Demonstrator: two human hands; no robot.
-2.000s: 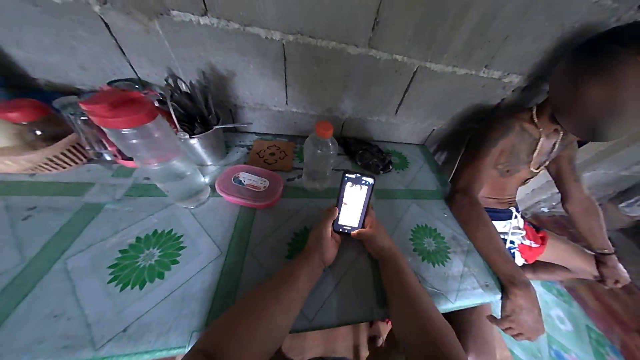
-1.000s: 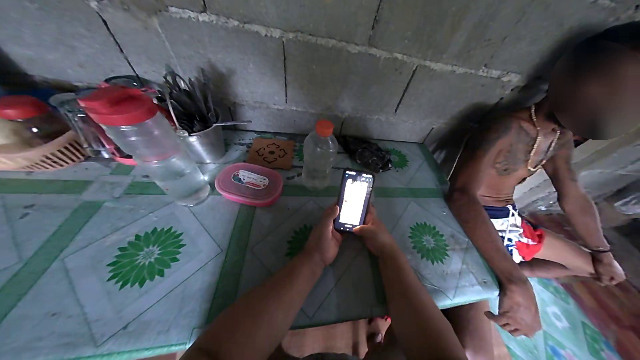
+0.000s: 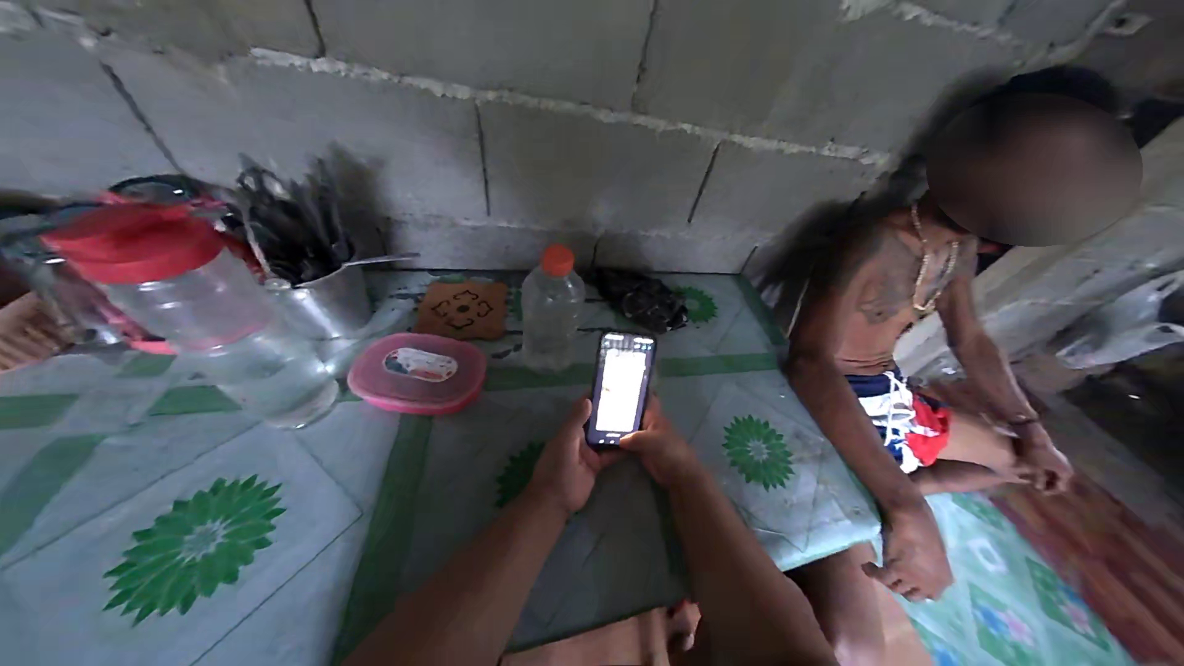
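A smartphone (image 3: 622, 388) with a bright lit screen is held upright above the table, its lower end between both hands. My left hand (image 3: 569, 462) grips its left side and lower corner. My right hand (image 3: 659, 442) holds the lower right, the thumb at the bottom edge of the screen. Just behind the phone, to its left, stands a clear plastic bottle (image 3: 552, 319) with an orange cap. A pink lidded plastic container (image 3: 416, 373) lies further left on the table.
The table (image 3: 277, 573) wears a green-patterned cover. At left stand a red-lidded pitcher (image 3: 199, 314) and a metal cup of utensils (image 3: 326, 301). A brown square trivet (image 3: 462, 309) and a black plastic bag (image 3: 643, 298) lie near the block wall. A person (image 3: 888, 305) sits at the right edge.
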